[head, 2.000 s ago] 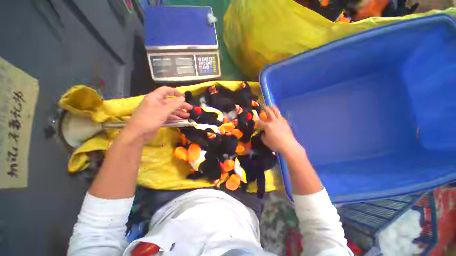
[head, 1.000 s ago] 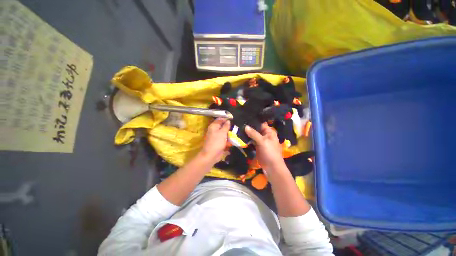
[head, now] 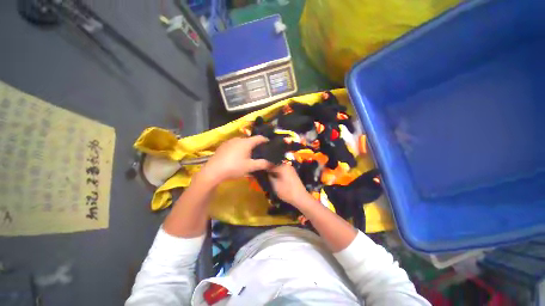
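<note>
My left hand (head: 238, 158) lies over the outer part of the metal nozzle (head: 196, 160), its fingers on a black plush penguin skin (head: 270, 150). My right hand (head: 287, 183) is close beside it, its fingertips at the lower edge of the same skin. The nozzle's tip is hidden by my left hand and the skin. Several more penguin skins (head: 338, 149), black with white and orange parts, lie in a pile on the yellow cloth (head: 236, 206), just beyond and to the right of my hands.
The whitish nozzle base (head: 158, 170) meets the grey machine (head: 137, 83), which bears a handwritten notice (head: 57, 164). A counting scale (head: 256, 60) stands beyond the cloth. A big blue tote (head: 466, 131) is at the right. A large yellow sack (head: 358, 36) bulges behind it.
My left hand has moved from beside the nozzle tip to over the nozzle. The skin has come left with the hands, to the tip. The camera view has shifted and tilted.
</note>
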